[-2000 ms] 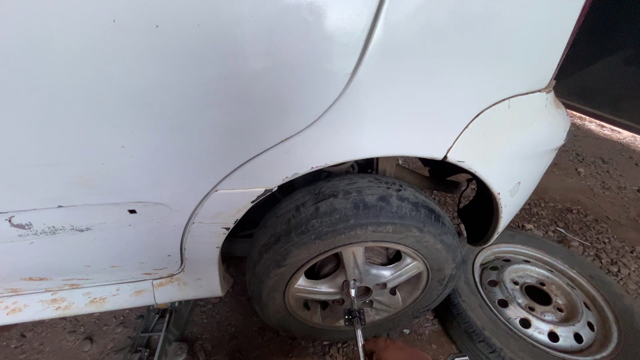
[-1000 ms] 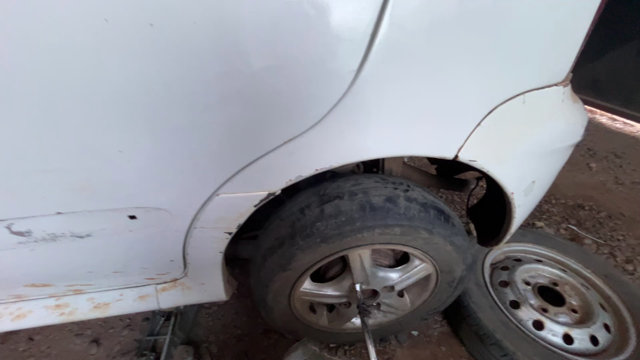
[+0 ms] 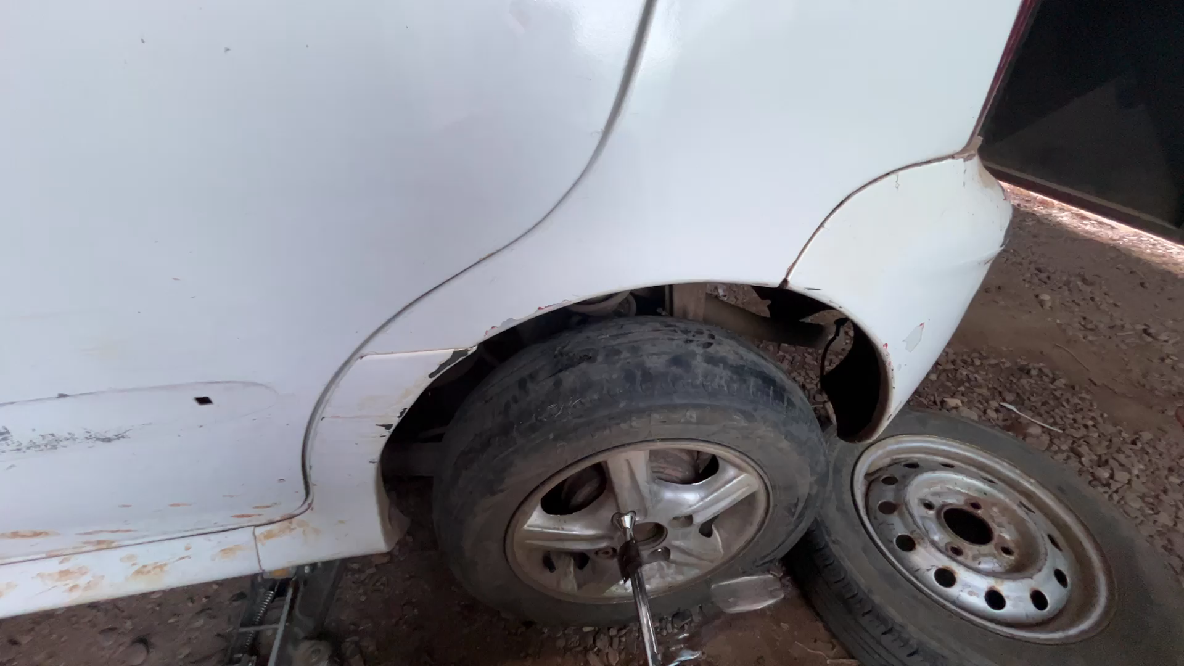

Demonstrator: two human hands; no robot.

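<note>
Neither of my hands shows in the head view now. A chrome lug wrench reaches from the bottom edge up to the alloy wheel of a white car, its upper end over the wheel's hub area. Partway along the wrench is a dark part. The wheel carries a worn black tyre and sits within the rear wheel arch. Low beside the wheel rim lies a pale, blurred object that I cannot identify. Whatever holds the wrench's lower end, if anything, is out of view.
A second wheel with a steel rim leans or lies at the right, close to the mounted tyre. A metal jack stands under the car's rusty sill at lower left. Gravelly soil surrounds them. A dark panel stands at upper right.
Part of a hand near the wrench at the bottom edge two seconds ago is out of view now. The wrench's upper end has shifted on the wheel.
</note>
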